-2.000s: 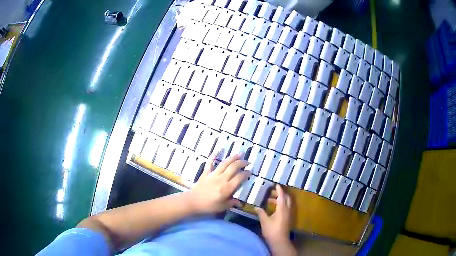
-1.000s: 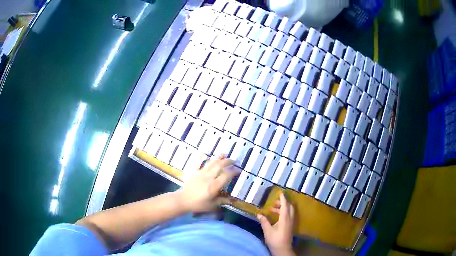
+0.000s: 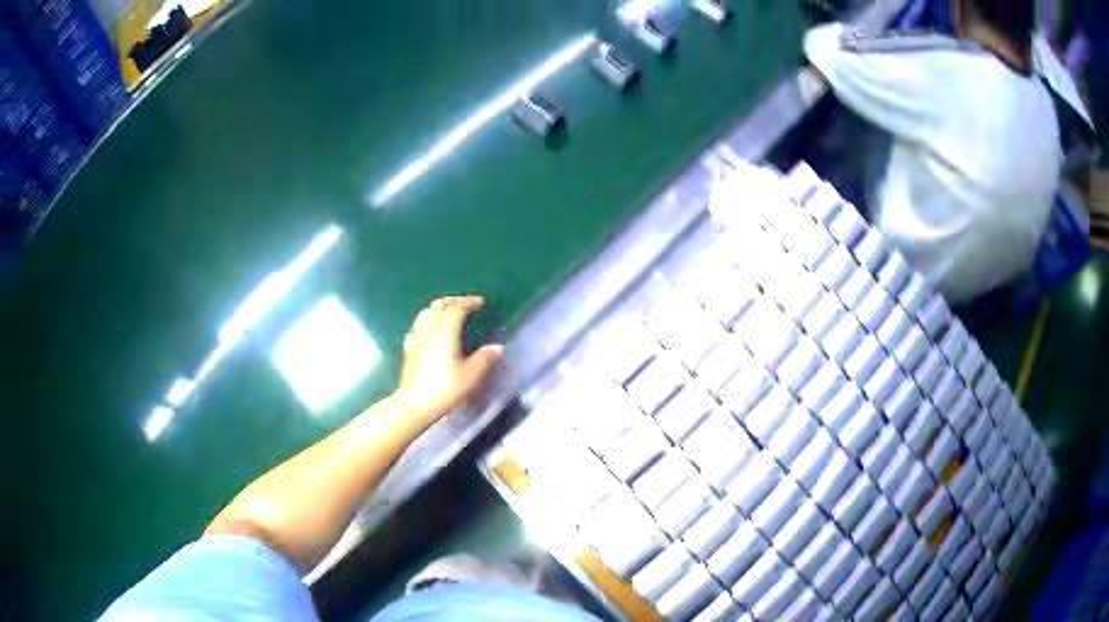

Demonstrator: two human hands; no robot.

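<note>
My left hand (image 3: 448,358) is bare and empty over the near edge of the green conveyor belt (image 3: 304,134), beside the metal side rail (image 3: 608,292). Its thumb and fingers are apart. White plastic housings (image 3: 778,425) stand in tight rows on the orange-yellow tray (image 3: 620,586) at the right. A few gaps between housings show the tray surface. Several separate housings (image 3: 535,114) lie on the belt at the top. My right hand is not in view.
Another person in a white top (image 3: 973,146) is beyond the tray's far end at the upper right. Blue crates (image 3: 55,91) stand at the upper left, beyond the belt. A crumpled whitish thing (image 3: 744,188) lies at the tray's far corner by the rail.
The view has swung left towards the belt. My left hand has left the tray's front row and reached over the belt edge. My right hand has gone out of view. More belt housings show.
</note>
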